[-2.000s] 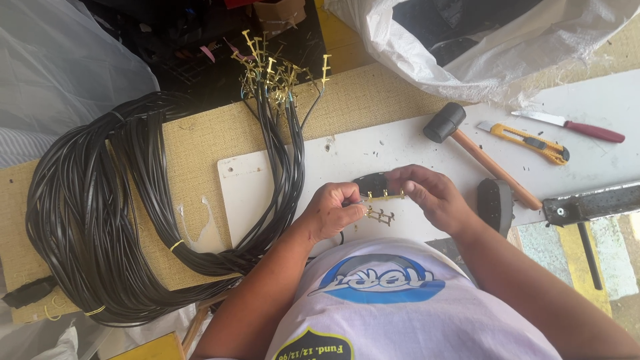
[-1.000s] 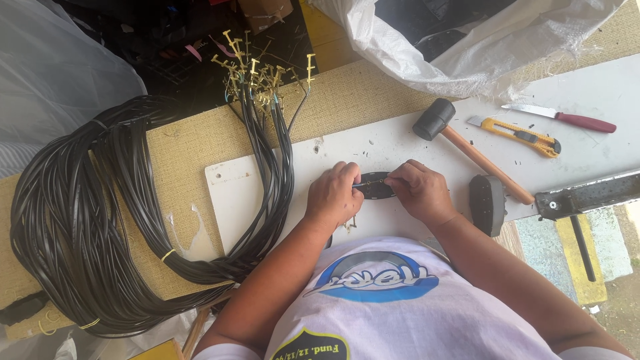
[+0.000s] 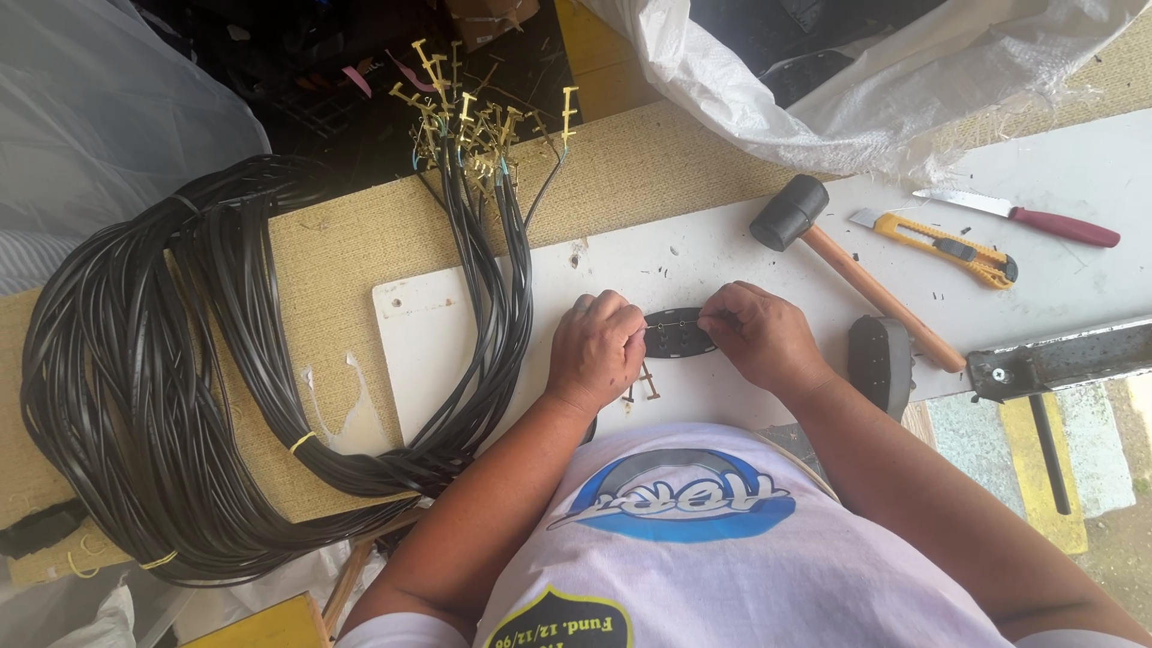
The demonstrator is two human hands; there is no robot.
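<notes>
A black oval plastic plate [image 3: 681, 340] lies on the white board between my hands, with a thin brass contact strip [image 3: 670, 323] across its upper part. The fingertips of my left hand [image 3: 597, 349] pinch the strip's left end; those of my right hand [image 3: 760, 335] are at its right end. Further brass strips [image 3: 644, 385] hang below my left fingers. To the left, black cables [image 3: 486, 306] run up from a large tied coil [image 3: 135, 378] to a cluster of brass contact strips [image 3: 468, 117] at their ends.
Right of my hands are a black rubber mallet [image 3: 790, 213], a yellow snap-off utility knife [image 3: 954, 247], a red-handled serrated knife [image 3: 1066, 227], a black block-shaped piece [image 3: 879, 364] and a metal bar [image 3: 1071, 355]. A white woven sack [image 3: 774, 126] lies across the far edge of the white board [image 3: 423, 328].
Two seconds ago my hands held the brass strips nearer my body, below the black plate. Both hands have since come to the plate, and the strip now lies across it.
</notes>
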